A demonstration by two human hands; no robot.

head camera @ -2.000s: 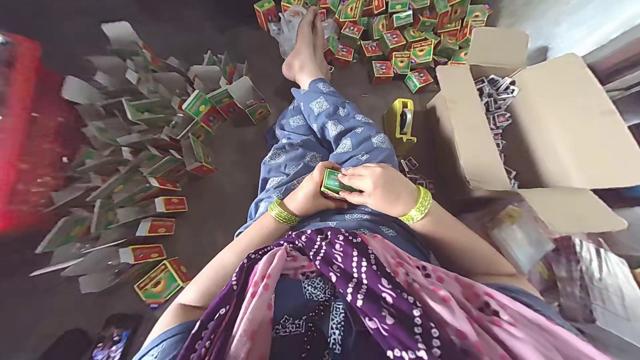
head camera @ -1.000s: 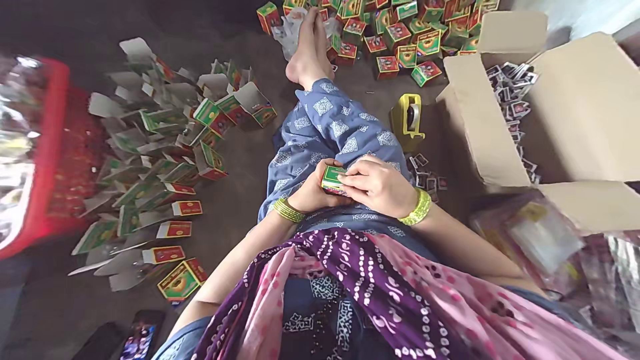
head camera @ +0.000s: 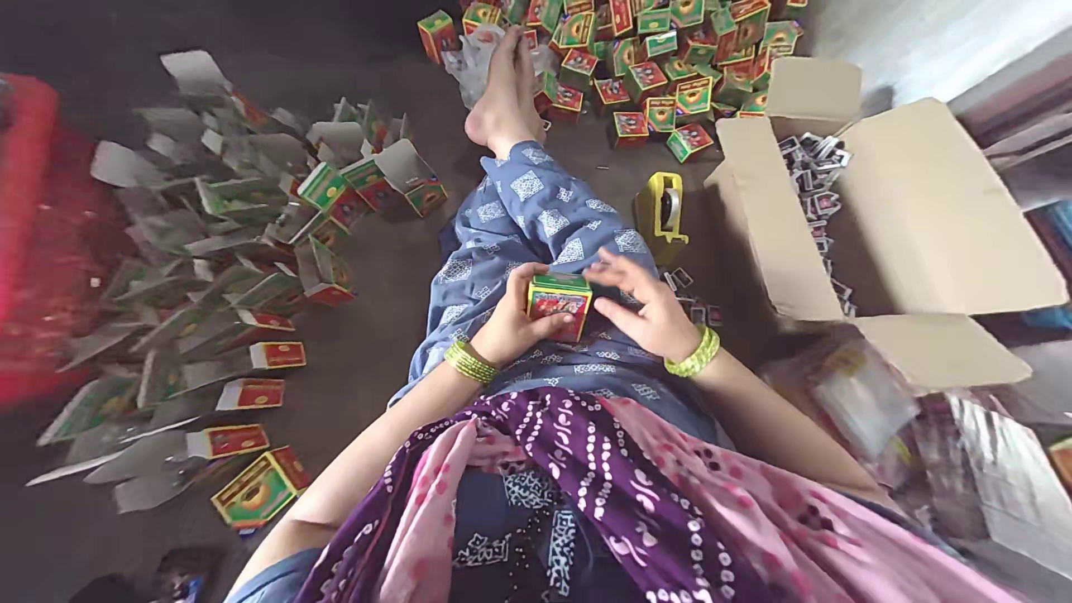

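In my left hand [head camera: 515, 327], over my lap, is a small red and green printed cardboard box [head camera: 559, 308], with its green side up and a red side facing me. The thumb presses on the red side. My right hand [head camera: 645, 310] is just right of the box with fingers spread and nothing in it. A yellow tape dispenser [head camera: 662, 213] with a roll stands on the floor beyond my right hand. Small dark and white pieces [head camera: 682, 276] lie on the floor near my right knee.
Unclosed printed boxes [head camera: 251, 209] spread over the floor at left, beside a red container [head camera: 33, 251]. Many closed boxes [head camera: 662, 75] are heaped past my feet. A large cardboard carton [head camera: 930, 218] with small pieces stands at right, plastic packets [head camera: 863, 402] below it.
My right hand has come off the small box and opened beside it. The left hand still holds the box, whose red side now shows.
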